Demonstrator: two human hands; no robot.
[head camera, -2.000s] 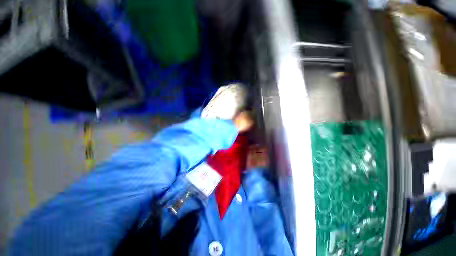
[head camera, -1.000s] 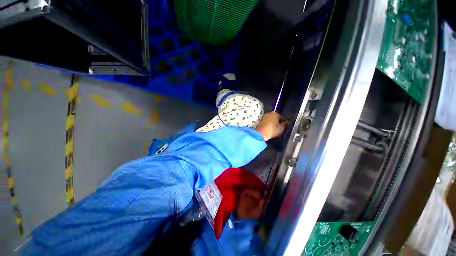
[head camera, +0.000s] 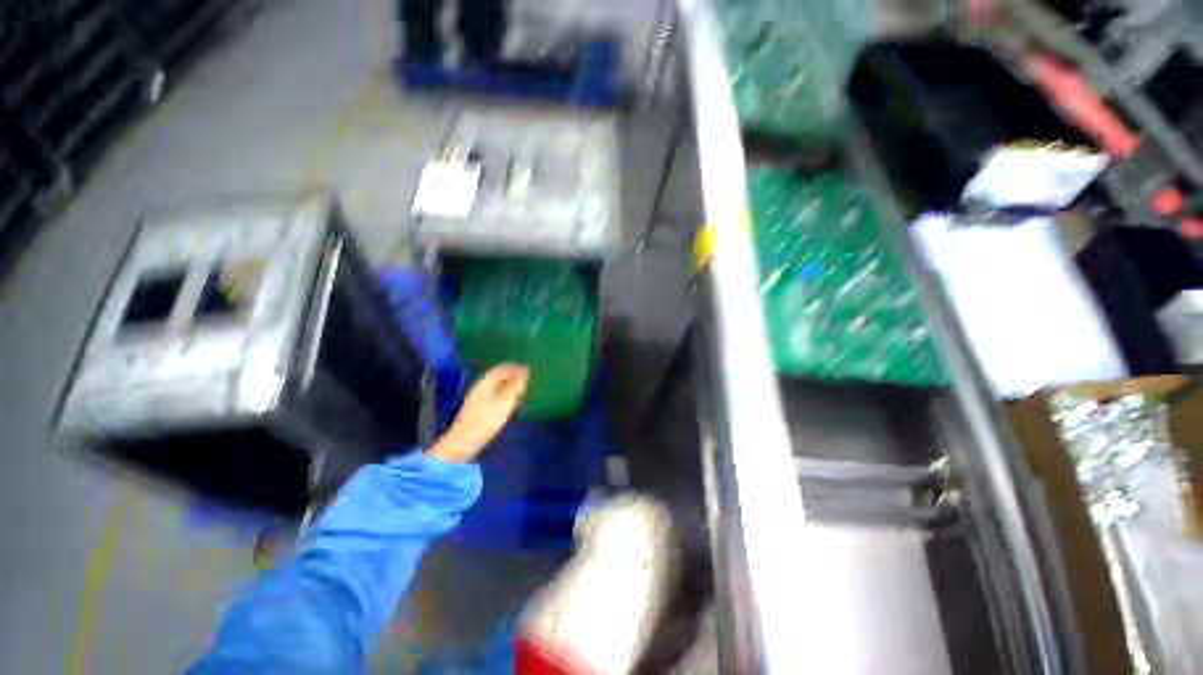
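Note:
My left hand (head camera: 486, 411) reaches forward from a blue sleeve at the lower left. It is blurred. Its fingertips are at the left edge of a green circuit board (head camera: 561, 346), and I cannot tell whether they grip it. The board sticks out of the near side of a grey-white rack (head camera: 548, 165) on the floor. My right hand is not in view.
A second rack (head camera: 198, 310) with dark sides stands at the left. A blue pallet (head camera: 528, 495) is under the board. The conveyor's bright rail (head camera: 739, 343) runs along the right, with green boards (head camera: 838, 284) on it. Beyond are white sheets (head camera: 1016, 297) and an open cardboard box (head camera: 1042, 435).
The view has swung up towards the racks. My left hand has moved from beside the conveyor rail to the board at the rack. My right hand has left the view.

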